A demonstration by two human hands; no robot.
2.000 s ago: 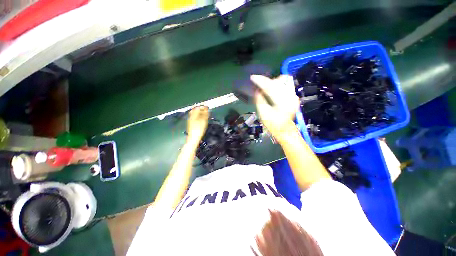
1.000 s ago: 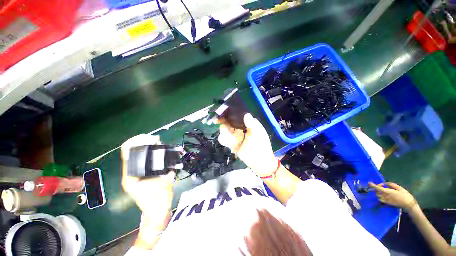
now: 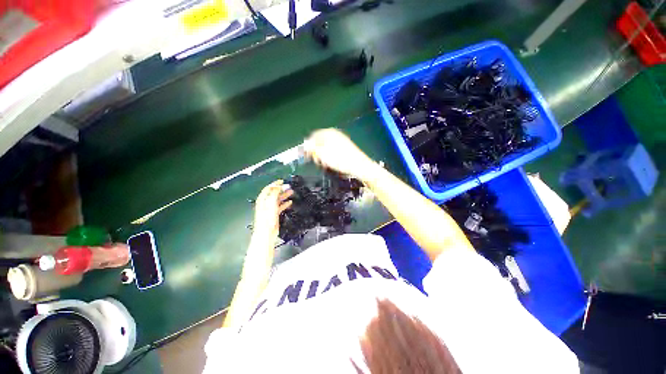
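A pile of black corded power adapters (image 3: 318, 212) lies on the green bench in front of me. My left hand (image 3: 272, 204) is at the pile's left edge, fingers against the adapters; whether it grips one I cannot tell. My right hand (image 3: 332, 151) is over the pile's far side, blurred, and what is under its fingers is hidden. The upper blue basket (image 3: 549, 135), heaped with adapters, stands to the right. The lower blue bin (image 3: 559, 285) below it holds more adapters and white pieces.
On the left are a smartphone (image 3: 145, 260), a red drink bottle (image 3: 87, 258), a pale cup (image 3: 23, 282) and a desk fan (image 3: 66, 347). A white shelf (image 3: 109, 62) runs along the upper left. A few black adapters (image 3: 358, 66) lie farther back. A blue stool (image 3: 617, 179) stands at right.
The adapters held up in both hands a second ago are no longer seen there. Both hands have moved to the pile. Another person's hand at the lower bin has left view.
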